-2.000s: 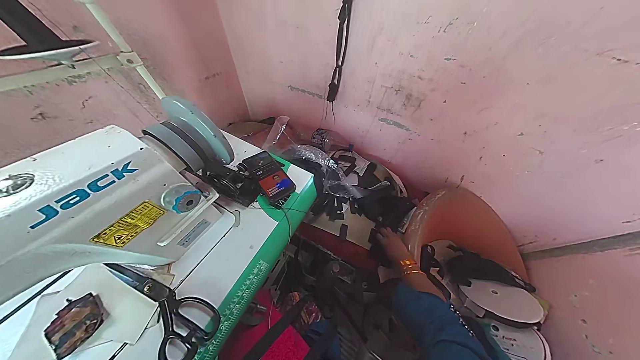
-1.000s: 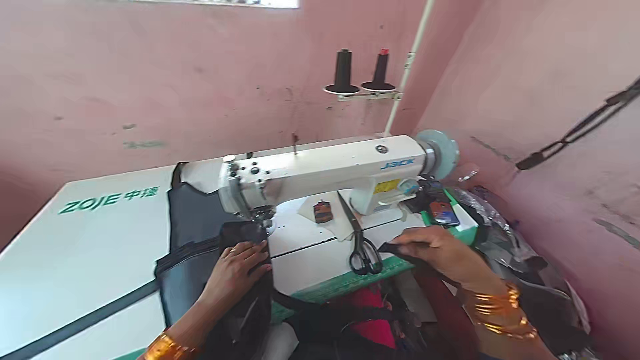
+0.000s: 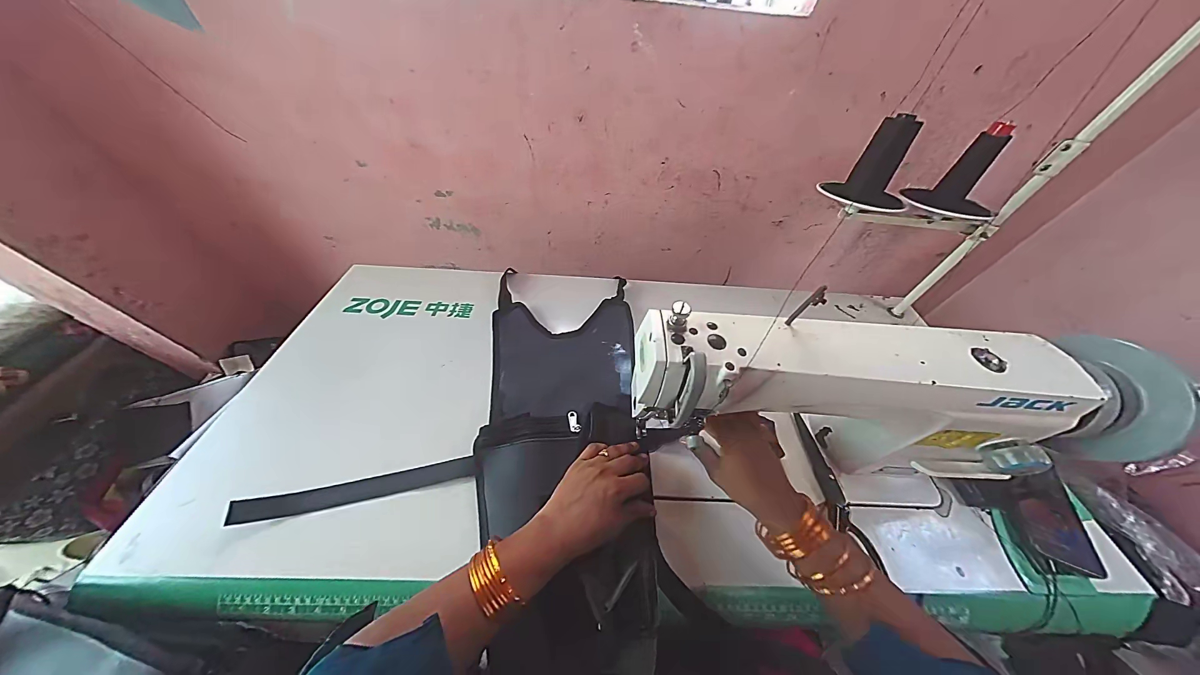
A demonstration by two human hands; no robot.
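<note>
A black fabric bag piece point(image 3: 562, 375) with a zipper and straps lies flat across the machine table, its edge beside the needle area. My left hand point(image 3: 609, 497) rests on it, fingers spread just below the zipper. Under the head of the white sewing machine point(image 3: 862, 366), my right hand point(image 3: 750, 459) is at the presser foot, its fingers bent around a short black strap piece point(image 3: 667, 437) that reaches the bag's edge. The fingertips are partly hidden by the machine. A long black strap point(image 3: 347, 489) extends left from the bag.
Two black thread cones point(image 3: 878, 164) stand on a holder at the back right. A dark phone-like device point(image 3: 1055, 525) lies at the table's right end, near the grey handwheel point(image 3: 1139, 398). Scissors point(image 3: 825, 469) lie partly hidden behind my right forearm. The table's front edge point(image 3: 309, 598) is green.
My right hand reached into the pile beside the table, then held a black piece near the scissors, and is now at the presser foot. The view has swung left to the machine.
</note>
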